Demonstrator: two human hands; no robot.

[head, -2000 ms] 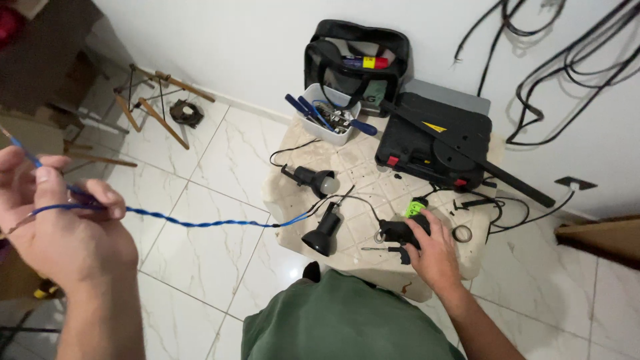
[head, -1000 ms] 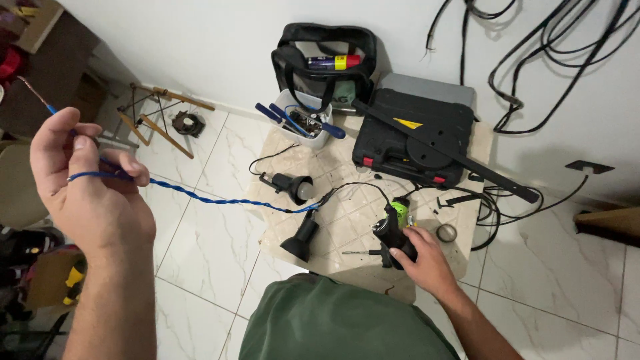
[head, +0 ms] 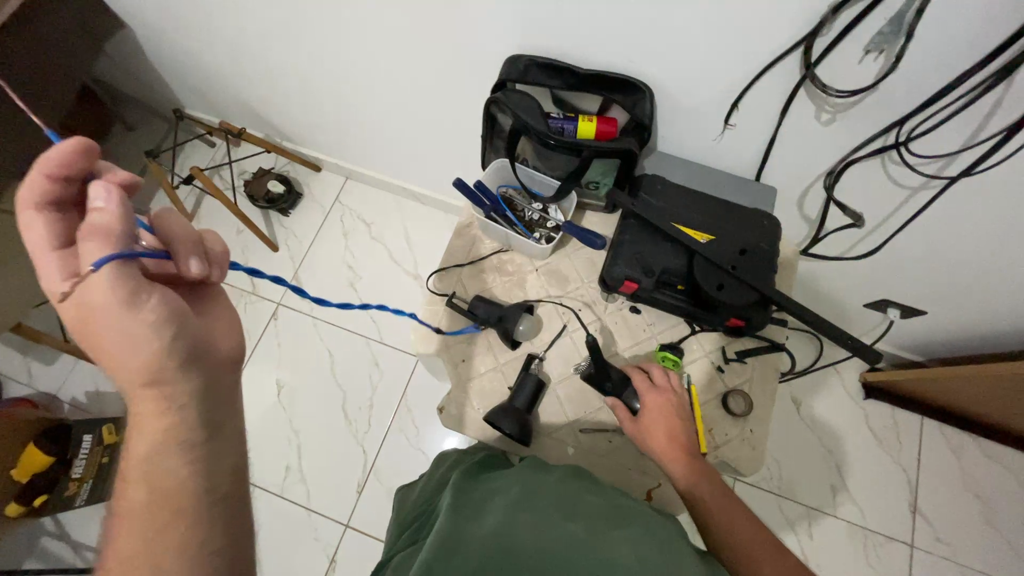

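My left hand [head: 128,248], raised at the left, holds a twisted blue electrical wire [head: 320,300] near its bare copper ends. The wire runs right to a black lamp holder with a bulb [head: 504,320] on the small table [head: 472,384]. My right hand [head: 660,408] rests with its fingers on a black lamp holder [head: 610,382], which has a metal spring at its far end. Between the two lies another black lamp holder [head: 516,404], its wide mouth toward me. A green and black connector [head: 669,356] and a yellow pen-like tool [head: 696,412] are beside my right fingers.
A white tub of screwdrivers and small parts [head: 520,240], a black mesh bag [head: 512,120] and a black tool case [head: 664,240] with a long black bar stand at the back. A tape roll [head: 737,402] lies at the right. Black cables [head: 832,192] hang on the wall.
The lamp holder under my right hand has turned, and its spring end now points left. My left hand still holds the blue wire up.
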